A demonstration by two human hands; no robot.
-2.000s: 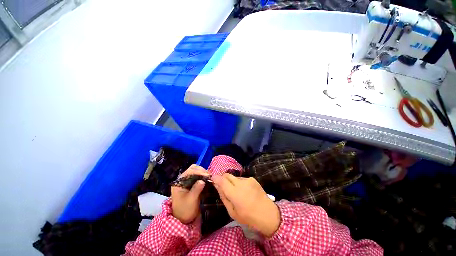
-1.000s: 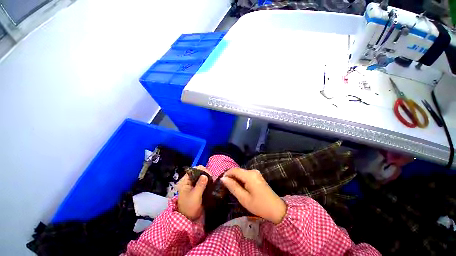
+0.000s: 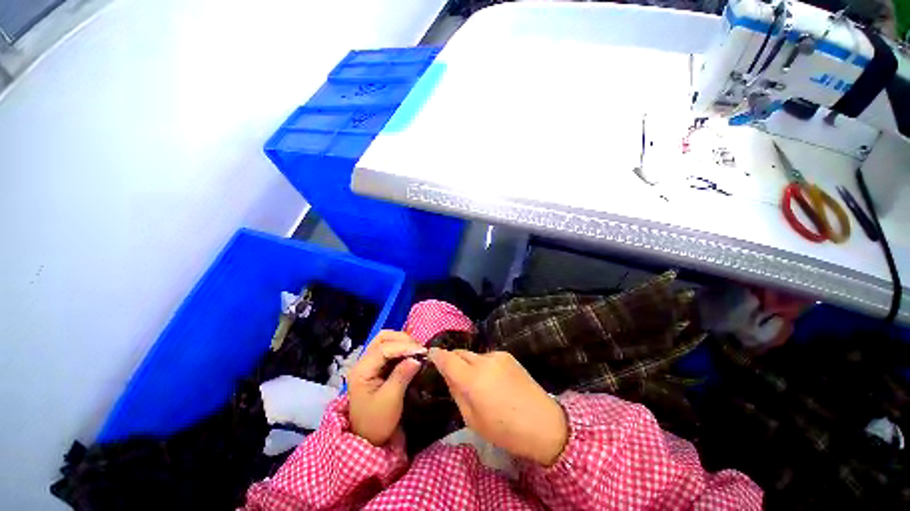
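A small dark plaid garment piece (image 3: 427,387) hangs below my hands over my lap. My left hand (image 3: 379,387) pinches its edge between thumb and fingers. My right hand (image 3: 504,402) pinches at the same spot, its fingertips close to or touching the left ones. Any small tool or thread at the fingertips is too small to tell. A larger brown plaid piece (image 3: 599,329) with pale check lines lies to the right, under the table edge.
An open blue crate (image 3: 190,334) with dark cloth and white scraps (image 3: 299,402) is at left. Stacked blue crates (image 3: 344,115) stand beyond. The white table (image 3: 559,110) holds a sewing machine (image 3: 798,65), orange-handled scissors (image 3: 813,210) and a thin black tool (image 3: 858,213). Dark cloth (image 3: 798,429) lies lower right.
My hands were together, then apart with dark cloth at the fingertips of each, and are now together again. The table and crates have shifted slightly up and left in view.
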